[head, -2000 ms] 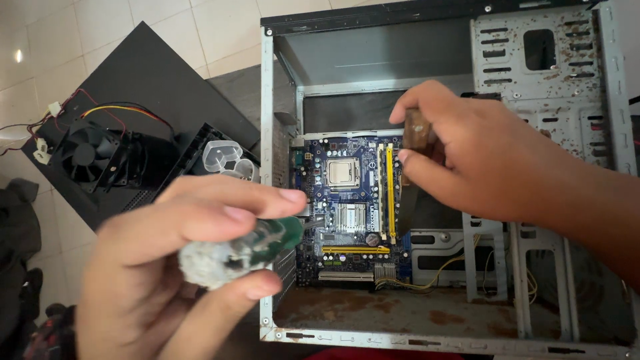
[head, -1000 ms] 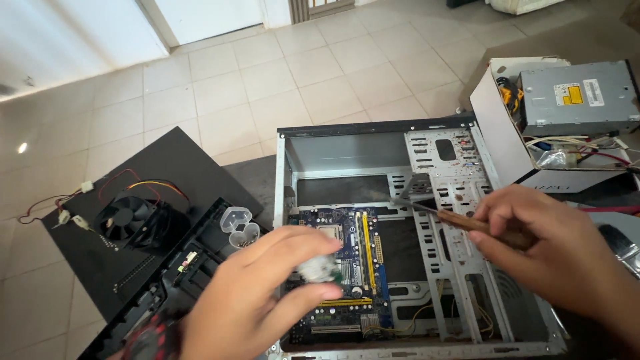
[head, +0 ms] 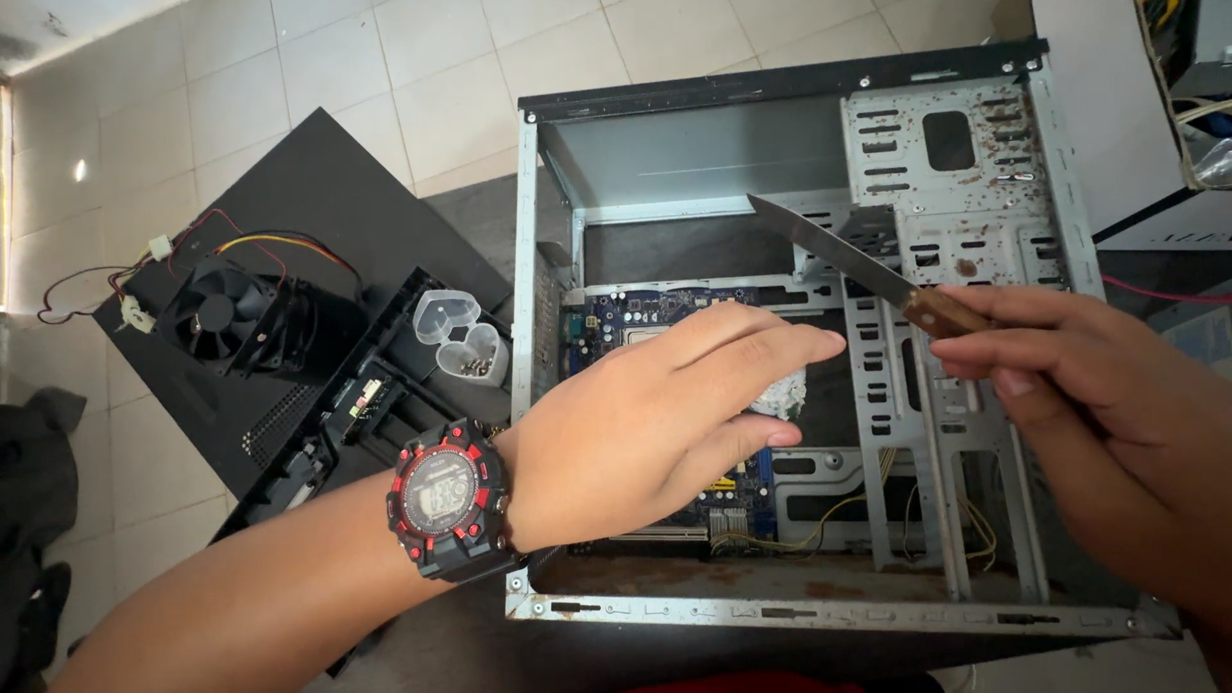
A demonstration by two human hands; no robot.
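Note:
My left hand, with a digital watch on the wrist, is over the motherboard and hides much of it. Between its thumb and fingers is a whitish, crumpled lump, mostly covered; its material cannot be told. My right hand grips the wooden handle of a knife, whose blade points up and left across the open computer case. The blade touches nothing that I can make out. Rust marks the metal drive cage behind the knife.
A black cooling fan with wires lies on a black side panel at the left. Beside the case, a heart-shaped plastic box holds small screws. At the upper right stands a white box with cables and hardware.
The knife blade, hidden two seconds ago, now shows fully. My left hand has moved from left of the case to over the motherboard, still with the lump. The view has shifted.

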